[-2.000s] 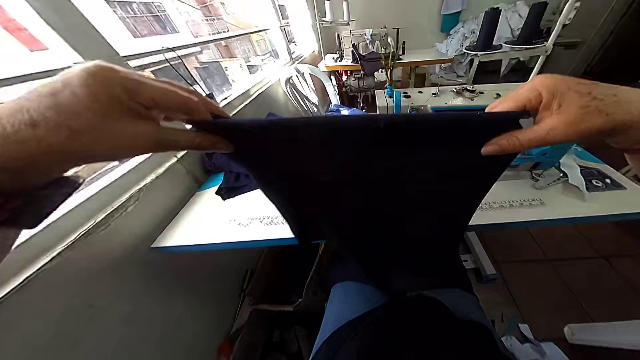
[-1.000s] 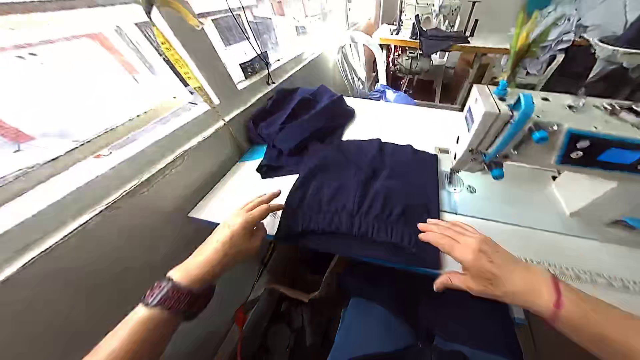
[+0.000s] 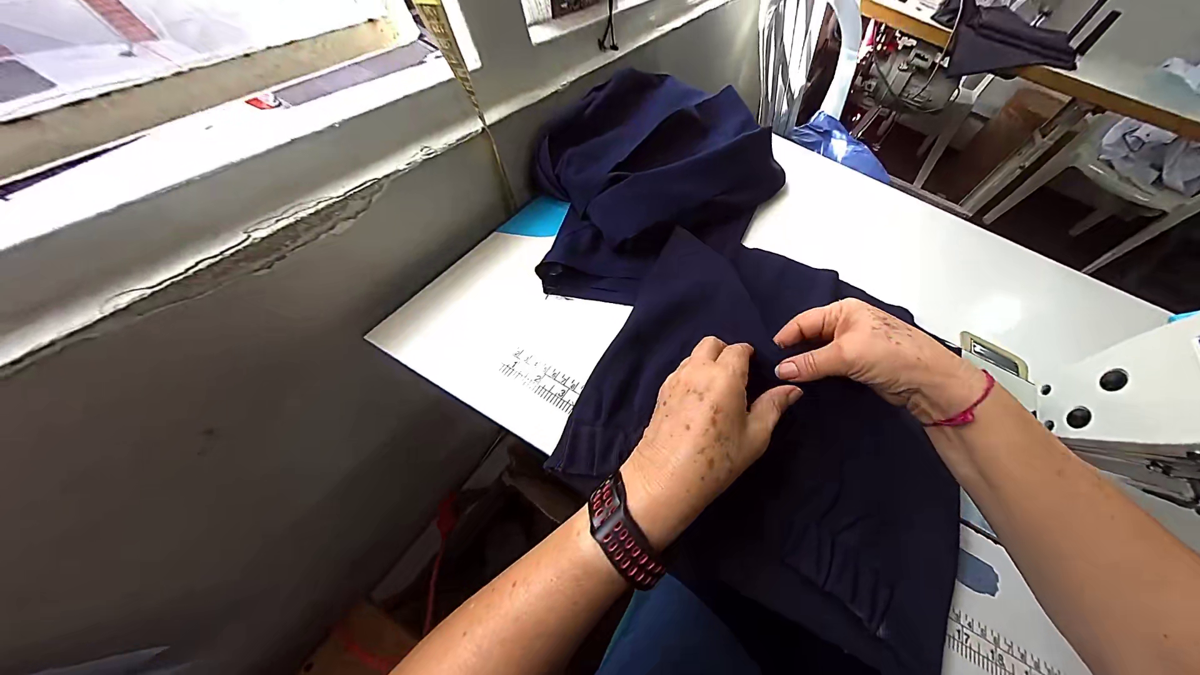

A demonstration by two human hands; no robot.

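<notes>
A navy fabric garment (image 3: 844,487) lies over the front of the white sewing table, with gathered fabric along its lower part. My left hand (image 3: 703,422), with a dark band on the wrist, rests on the cloth with its fingers bent over it. Close to its right, my right hand (image 3: 844,356) pinches at the same cloth between thumb and forefinger. Whether the left fingers grip a fold cannot be told. A second navy cloth pile (image 3: 656,169) lies behind, touching or nearly touching the garment.
The white table (image 3: 487,319) bears printed ruler marks. A sewing machine (image 3: 1116,394) stands at the right edge. The wall and window ledge (image 3: 281,234) run along the left, with a yellow tape measure (image 3: 459,66) hanging. Behind are a white plastic chair (image 3: 834,56) and a blue bag (image 3: 839,145).
The garment was held stretched up between both hands, then lay on the table with both hands open beside it. Now the hands are close together on the cloth. The view has shifted.
</notes>
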